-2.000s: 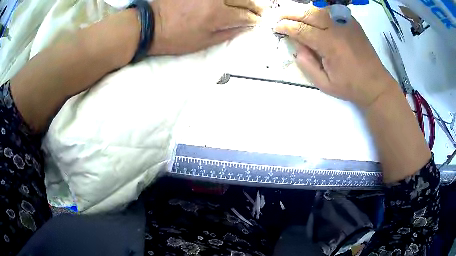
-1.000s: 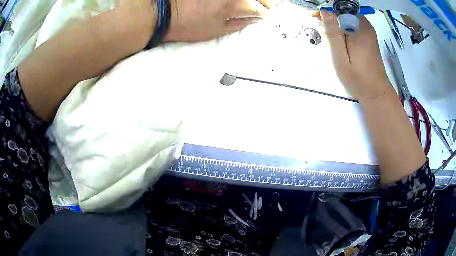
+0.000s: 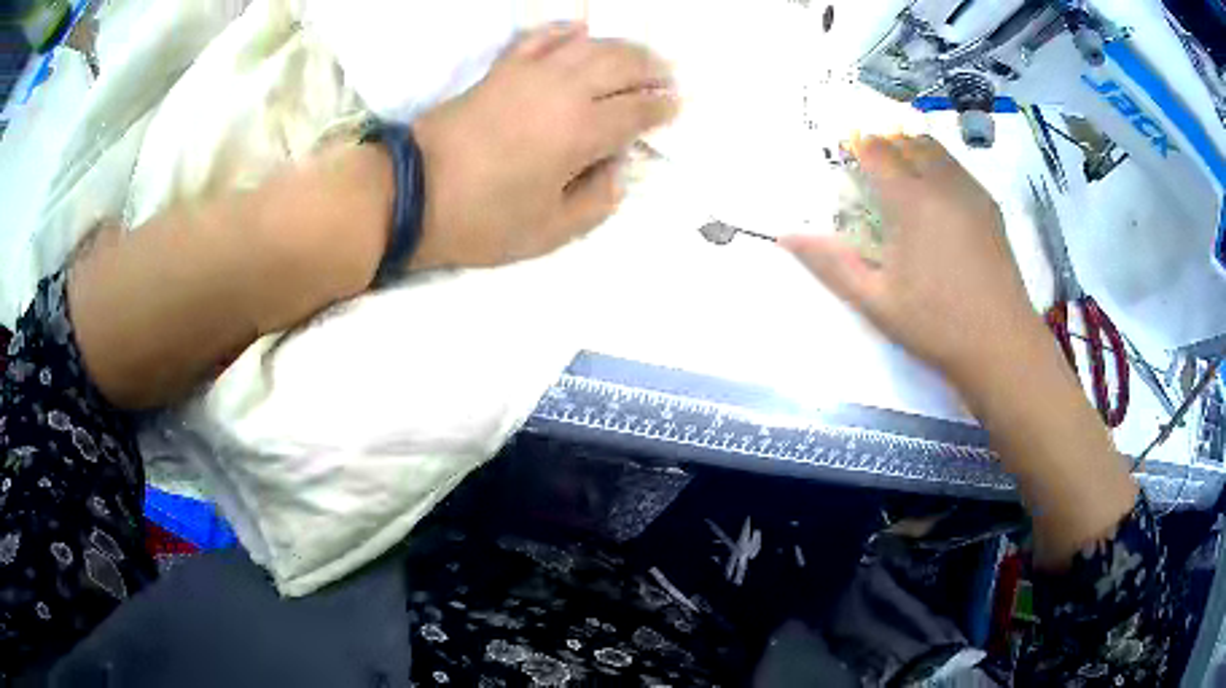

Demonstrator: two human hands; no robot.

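The bulky cream garment (image 3: 390,390) lies on the white table at the left and hangs over its front edge; its upper part is overexposed. My left hand (image 3: 538,155), with a dark band at the wrist, lies on the garment with curled fingers and thumb closed on pale cloth. My right hand (image 3: 928,249) is blurred over the machine bed at the right, thumb and fingers apart, with nothing visible in it. The needle area is washed out by glare.
Red-handled scissors (image 3: 1096,356) and small metal tools lie at the right. The machine head with blue lettering (image 3: 1129,114) and a grey-white round cap (image 3: 977,128) are at the upper right. A ruler strip (image 3: 766,437) runs along the front edge. Pale trimmings (image 3: 737,551) lie on the dark lap.
The view has shifted, showing more of the machine. My left hand has drawn back from the bright needle area with the cloth. My right hand has come away from the round cap, its thumb spread.
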